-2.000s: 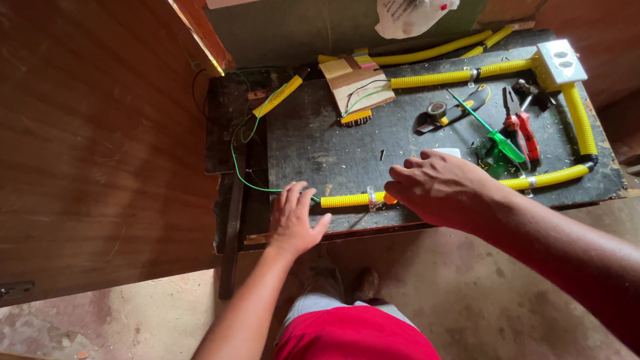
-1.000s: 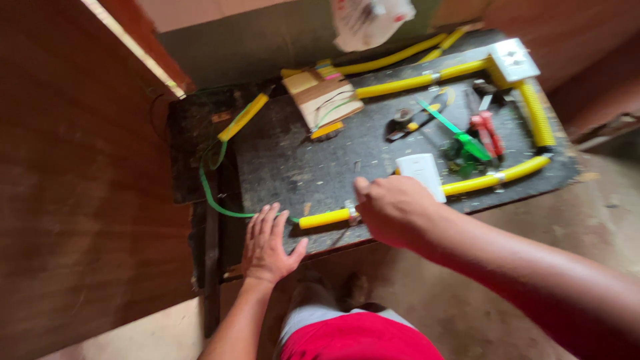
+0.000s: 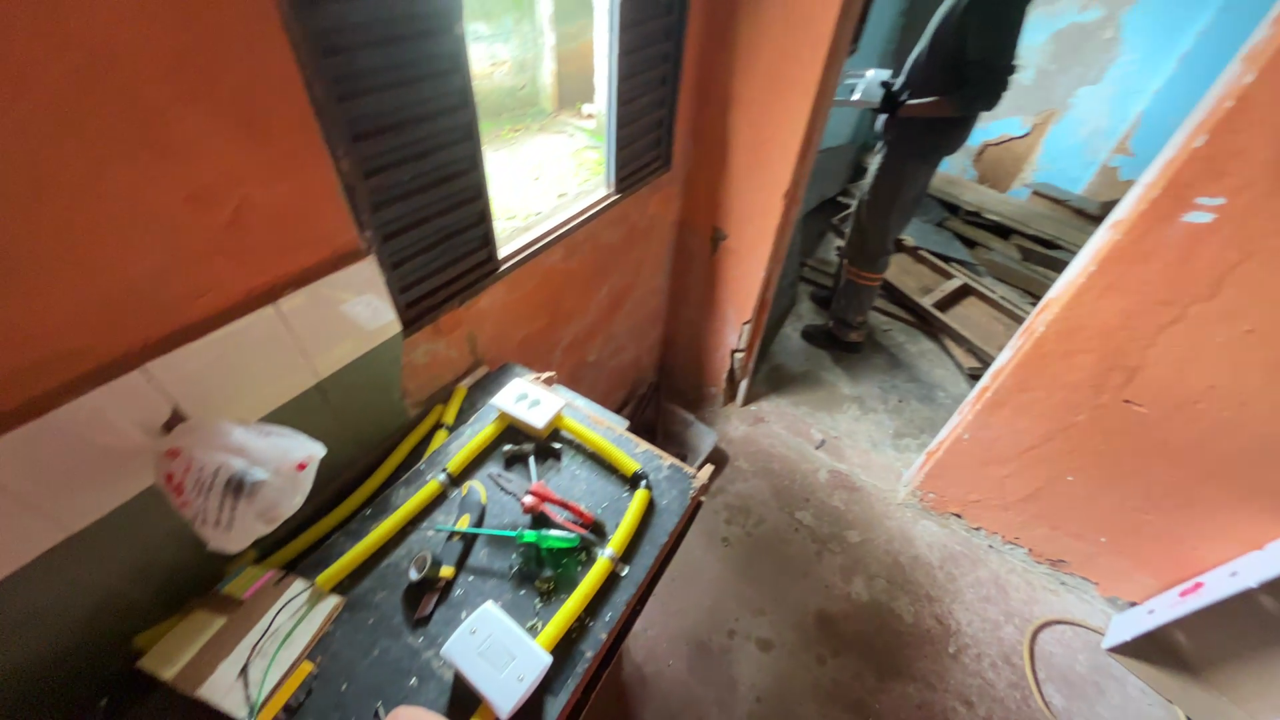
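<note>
A small part of one hand, a fingertip or knuckle, shows at the bottom edge just below a white switch plate (image 3: 497, 657); which hand it is and what it holds cannot be told. Yellow corrugated conduit (image 3: 383, 533) runs around the black board (image 3: 400, 655) to a white double socket (image 3: 528, 404). Inside that loop lie a green screwdriver (image 3: 545, 538), red-handled pliers (image 3: 558, 506), a black and yellow tool (image 3: 462, 533) and a roll of tape (image 3: 421, 567). Cardboard (image 3: 240, 640) with black and green wires rests at the lower left.
A white plastic bag (image 3: 238, 485) hangs on the wall at left. A person (image 3: 890, 190) stands beyond a doorway, near piled wood (image 3: 960, 300). A louvred window (image 3: 545, 120) is above the board. A cable loop (image 3: 1040, 660) and a white-edged panel (image 3: 1190, 595) are at lower right.
The view has swung up and right to the window and doorway. Both hands were over the front of the board earlier; now only a bit of one shows.
</note>
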